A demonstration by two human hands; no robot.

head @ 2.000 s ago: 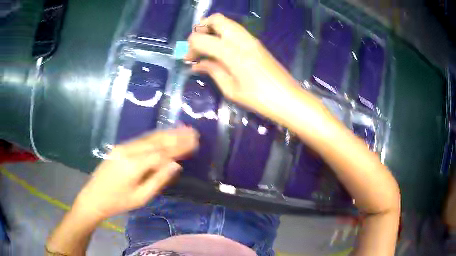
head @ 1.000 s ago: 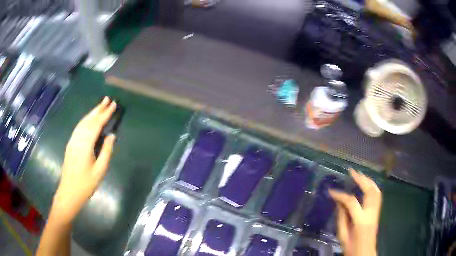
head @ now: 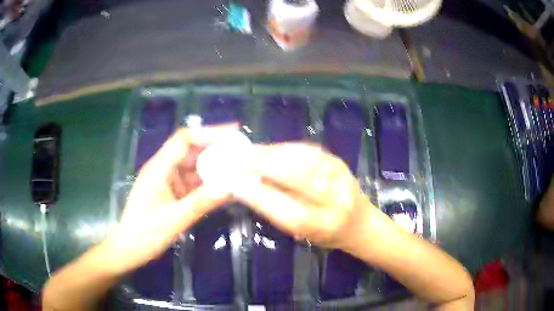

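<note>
A clear plastic blister tray (head: 427, 200) lies in front of me with dark purple phone cases (head: 392, 141) in two rows of pockets. My left hand (head: 167, 182) and my right hand (head: 310, 191) meet above the left-middle of the tray. Their fingers close around a small, overexposed white piece (head: 223, 163), perhaps a cloth or pad. Its outline and the fingertips are washed out by glare. My hands and forearms hide parts of the cases below.
A black smartphone (head: 45, 164) with a white cable (head: 45, 240) lies left on the green surface. A turquoise piece (head: 237, 18), a white bottle (head: 291, 23) and a white fan (head: 398, 9) are on the grey mat (head: 164, 51). Another tray (head: 527, 136) and part of a person's arm (head: 547, 209) are at right.
The view has shifted. My left hand has left the phone and my right hand has left the tray's right side. They are now together over the tray around a white piece.
</note>
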